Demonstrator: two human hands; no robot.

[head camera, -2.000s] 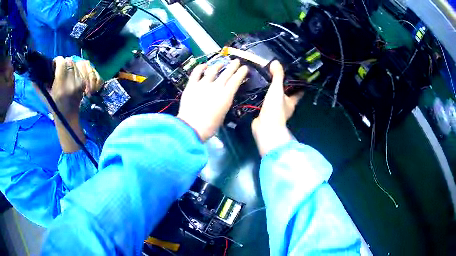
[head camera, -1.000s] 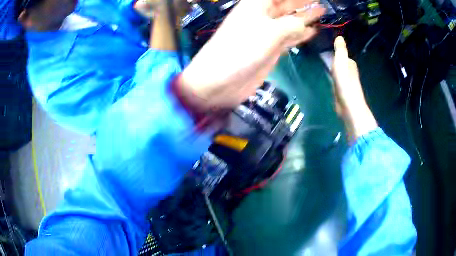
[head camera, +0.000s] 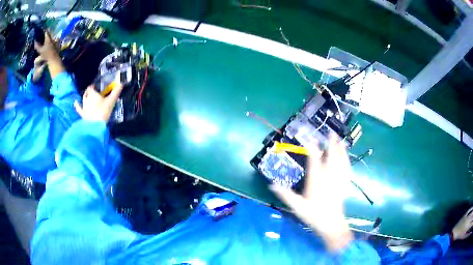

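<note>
A black projector-like unit (head camera: 140, 88) lies on the bench at the left, with an amber strip and red wires. My left hand (head camera: 98, 102) is at its near-left side by the amber strip; whether it grips is unclear. A second black unit (head camera: 316, 124) lies right of centre, with a blue circuit board (head camera: 280, 166), an amber flex cable (head camera: 291, 149) and loose thin wires. My right hand (head camera: 327, 191), blurred, is over its near right side with fingers spread, hiding part of it. I see nothing held in it.
Clear bins (head camera: 381, 98) with pale and black parts stand behind the second unit. Another worker's hand (head camera: 46, 49) is at units at far left; another hand (head camera: 463, 225) is at the right edge. A pale thin tool (head camera: 360, 222) lies at the bench's near edge. A dark crate (head camera: 166, 191) is below.
The view has swung right. My hands have left the cluster of units and are now far apart, one at each of two units. The second unit and the bins have come into view.
</note>
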